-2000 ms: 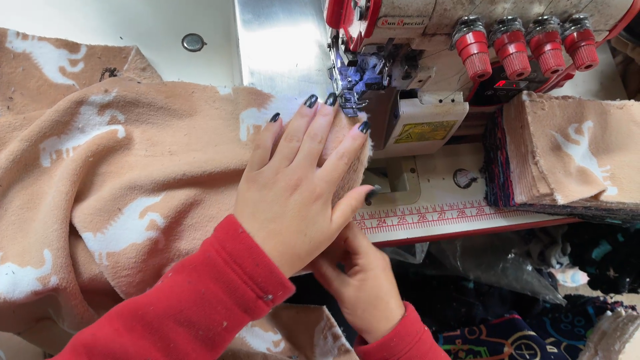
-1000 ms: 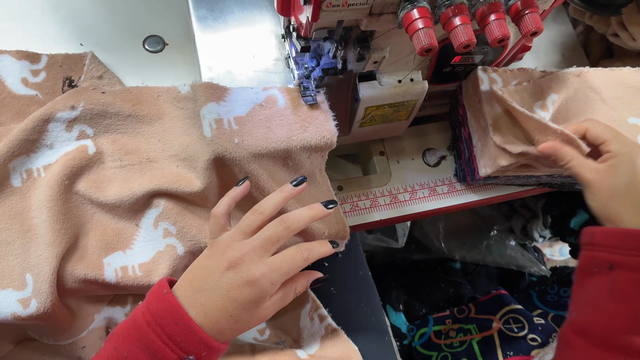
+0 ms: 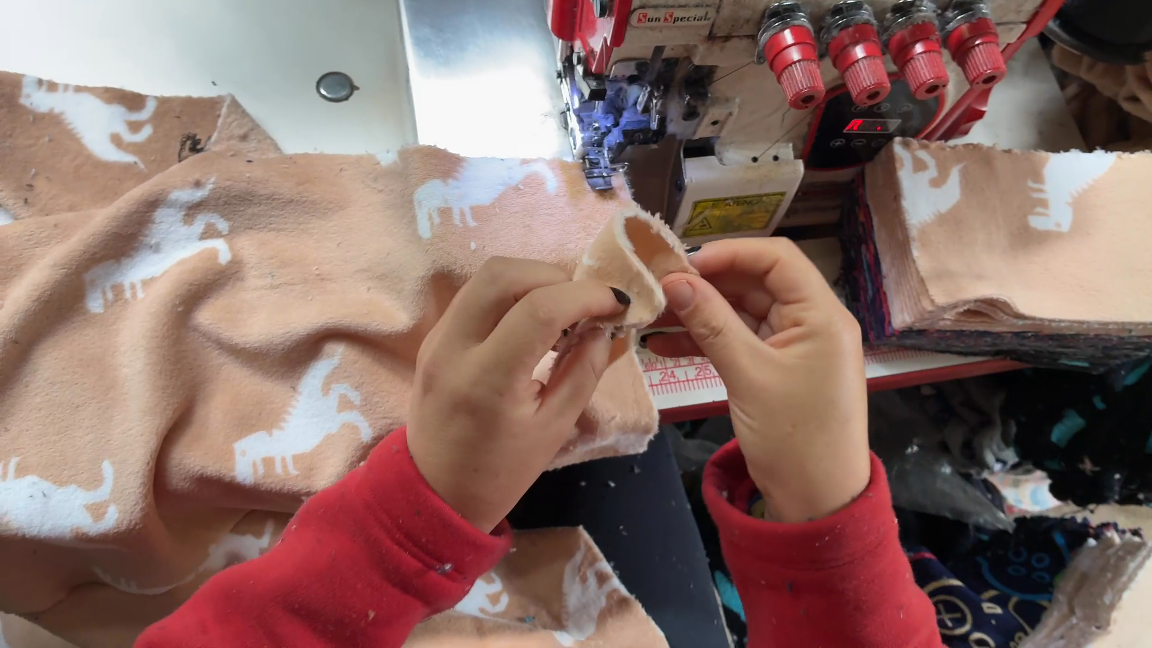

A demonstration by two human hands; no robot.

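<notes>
My left hand [image 3: 513, 387] and my right hand [image 3: 778, 369] pinch a small curled piece of tan fleece [image 3: 634, 265] between fingers and thumbs, just in front of the machine's presser foot. Under my left hand, a large tan fleece fabric [image 3: 297, 315] with white horse-like prints lies rumpled across the table, its upper right edge at the presser foot [image 3: 598, 169] of an overlock sewing machine [image 3: 711, 54]. How the held piece's far edges lie behind my fingers is hidden.
A stack of cut tan fleece pieces [image 3: 1017, 243] lies right of the machine. Red tension knobs [image 3: 868, 67] top the machine. A red measuring tape [image 3: 688, 376] runs along the table edge. Dark patterned fabrics [image 3: 999, 558] and clear plastic lie below right.
My right hand has moved left from the fabric stack, where it gripped a piece's edge. My left hand has lifted from the large fabric. Both now hold a small curled piece.
</notes>
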